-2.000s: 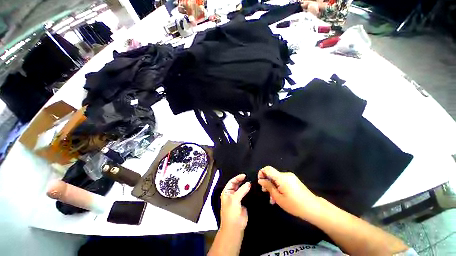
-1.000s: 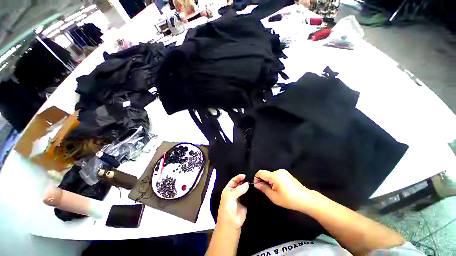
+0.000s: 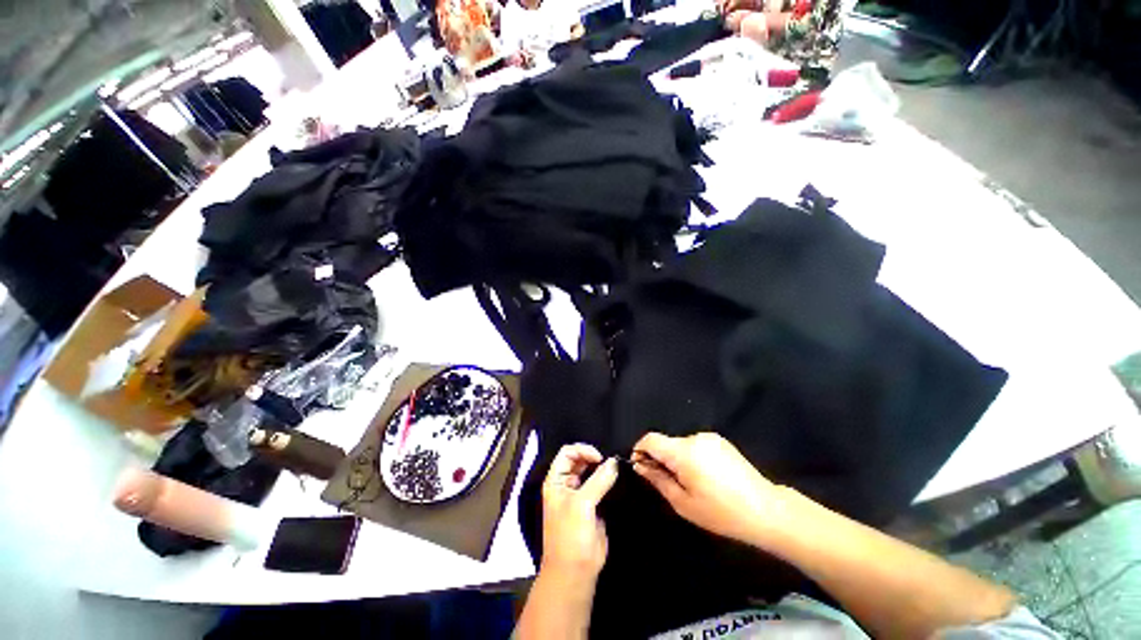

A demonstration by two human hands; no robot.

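Observation:
A black garment (image 3: 801,363) lies spread on the table in front of me, its near edge over my lap. My left hand (image 3: 576,506) pinches the garment's edge between thumb and fingers. My right hand (image 3: 701,481) is close beside it on the right, its thumb and fingertips pinched together at the same spot. A tiny light point shows between the fingertips; I cannot tell whether it is a needle or a fastener. The white notions tray (image 3: 466,453) holds loose heaps of small dark pieces, a pink-red stick and a red dot.
The tray sits on a brown cloth or board (image 3: 473,531). A phone (image 3: 312,545), pink bottle (image 3: 175,503), dark container (image 3: 298,453), cardboard box (image 3: 106,331) and black bag are left. Stacked garments (image 3: 563,175) lie beyond. People are at the far edge.
The view has shifted slightly. My fingertips have moved a little at the garment's edge; the right hand's fingers have closed nearer to the left hand's than two seconds ago.

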